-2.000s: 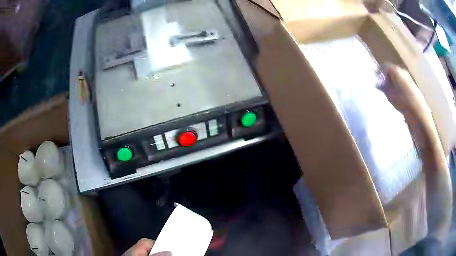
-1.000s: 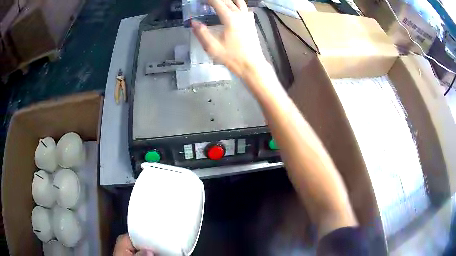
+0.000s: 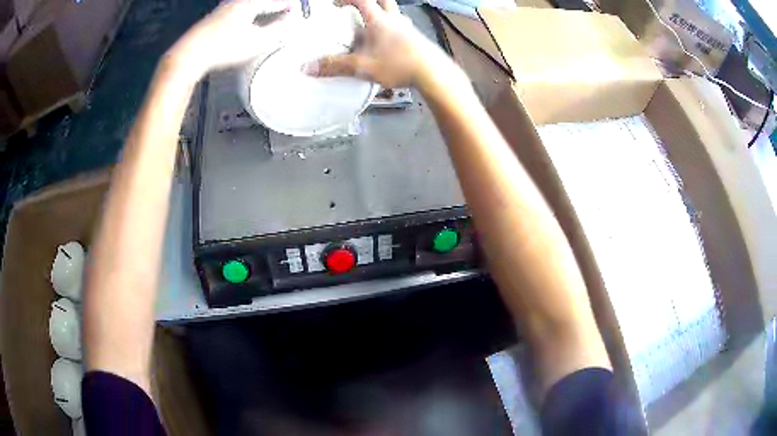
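Note:
A white plastic housing point(image 3: 298, 98) sits over the holding fixture point(image 3: 317, 141) on the machine bed, its open round side facing up towards me. My left hand point(image 3: 234, 34) is at the housing's upper left edge, its fingertips partly hidden at the top of the picture. My right hand point(image 3: 375, 51) is at the housing's right side, with fingers reaching over its rim and into its opening. Whether either hand grips the housing or only rests on it is hard to tell. The press head is not clearly visible.
The black front panel has a left green button point(image 3: 235, 272), a red stop button point(image 3: 340, 259) and a right green button point(image 3: 446, 240). The housings carton point(image 3: 34, 213) with white shells is at left, partly behind my left arm. The right carton point(image 3: 588, 98) holds flat shiny whitish layers.
The housing has moved from low in front of the panel up onto the fixture. My left hand has gone up with it. My right hand is now at the housing's right side.

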